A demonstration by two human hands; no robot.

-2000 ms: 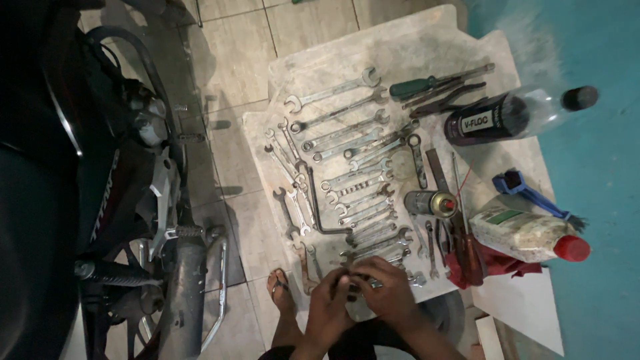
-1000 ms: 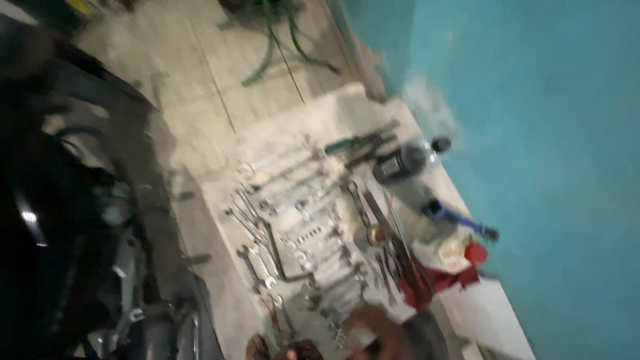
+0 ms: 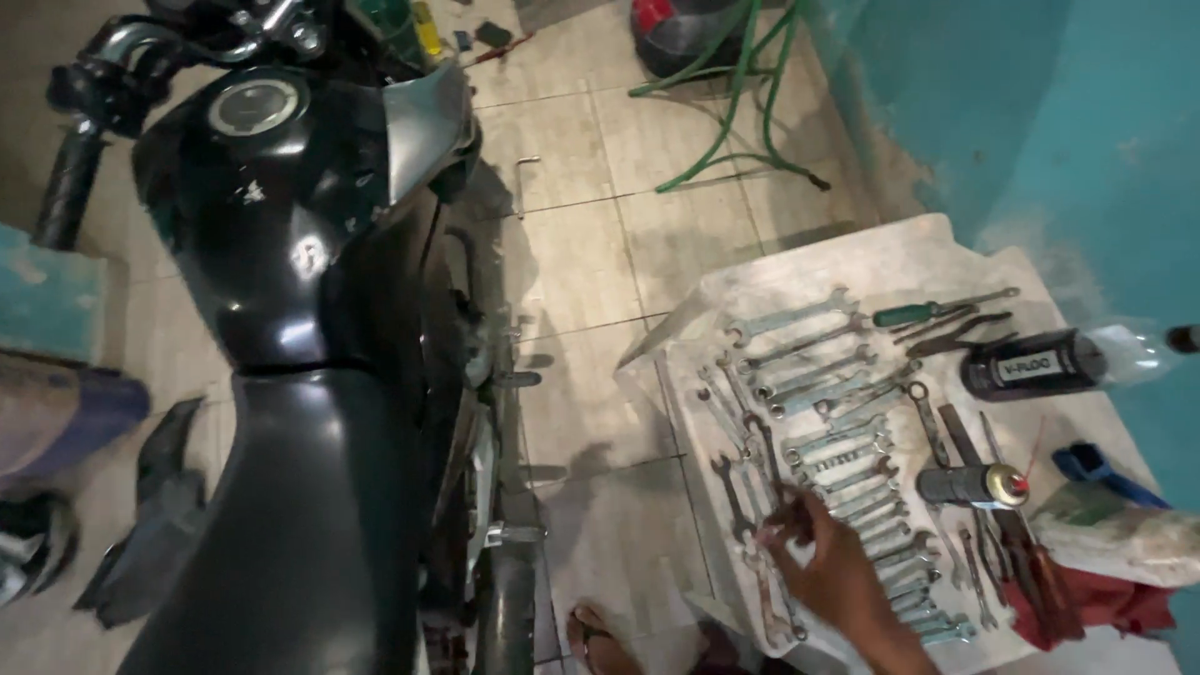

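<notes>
My right hand [image 3: 820, 553] reaches over the left part of a pale table [image 3: 656, 352], its thumb and fingertips bent near the lower end of a dark curved wrench [image 3: 764, 441]. Blur hides whether the fingers hold anything. Just left of them lies a dark open-ended wrench [image 3: 731, 492]. Rows of combination wrenches [image 3: 858, 459] spread to the right of the hand and above it. A green-handled screwdriver [image 3: 905, 315] lies near the far edge, with pliers [image 3: 966, 328] just below it. My left hand is out of view.
A black motorcycle [image 3: 300, 431] stands to the left. On the table are a spray can [image 3: 970, 487], a dark bottle [image 3: 1031, 366], a blue-handled brush [image 3: 1106, 473], a whitish container [image 3: 1116, 534] and a red cloth [image 3: 1106, 600]. A green metal stand [image 3: 731, 122] and sandalled foot [image 3: 600, 642] are on the tiled floor.
Two seconds ago both hands were together at the table's near edge. Now my right hand is over the wrenches and my left is out of view. The view has swung toward the motorcycle.
</notes>
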